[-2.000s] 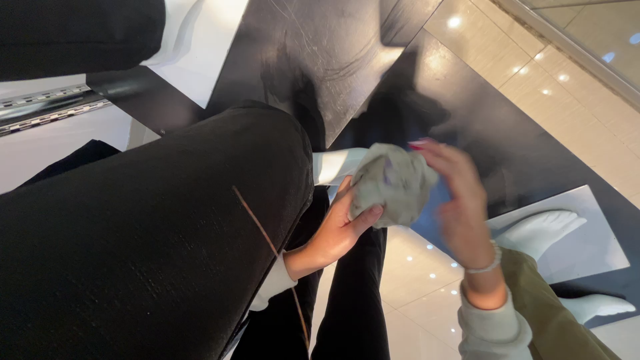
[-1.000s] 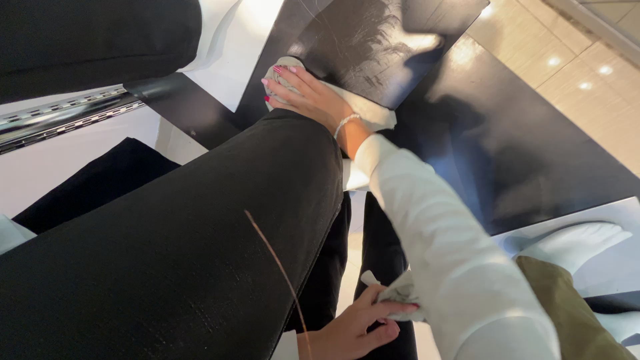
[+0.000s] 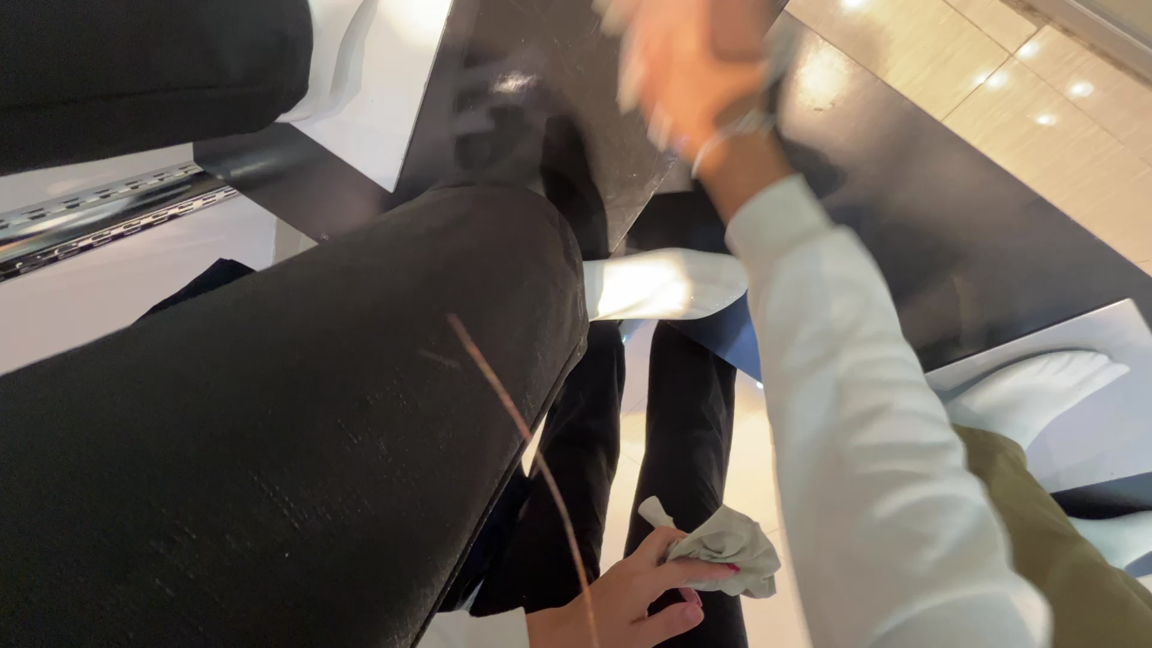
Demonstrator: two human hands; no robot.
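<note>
A crumpled grey-green cloth (image 3: 733,549) is held in the fingers of my left hand (image 3: 634,594), low in the view beside black-trousered legs. My right hand (image 3: 688,76), wearing a bracelet, is blurred at the top over a glossy dark platform (image 3: 513,90). Whether that hand holds anything cannot be told. Between the hands, a glossy white mannequin foot (image 3: 666,283) points right from the end of a large black trouser leg (image 3: 297,396). The right forearm in a white sleeve crosses the right side of the view.
More white mannequin feet (image 3: 1035,387) stand at the right, near olive trousers (image 3: 1053,522). Another black trouser leg (image 3: 144,72) lies at the upper left. A slotted metal rail (image 3: 108,216) runs below it. Pale floor tiles (image 3: 927,54) show at the upper right.
My right hand was on a pale item on the dark platform a second ago and is now off it, farther right. My left hand keeps the cloth low in the view.
</note>
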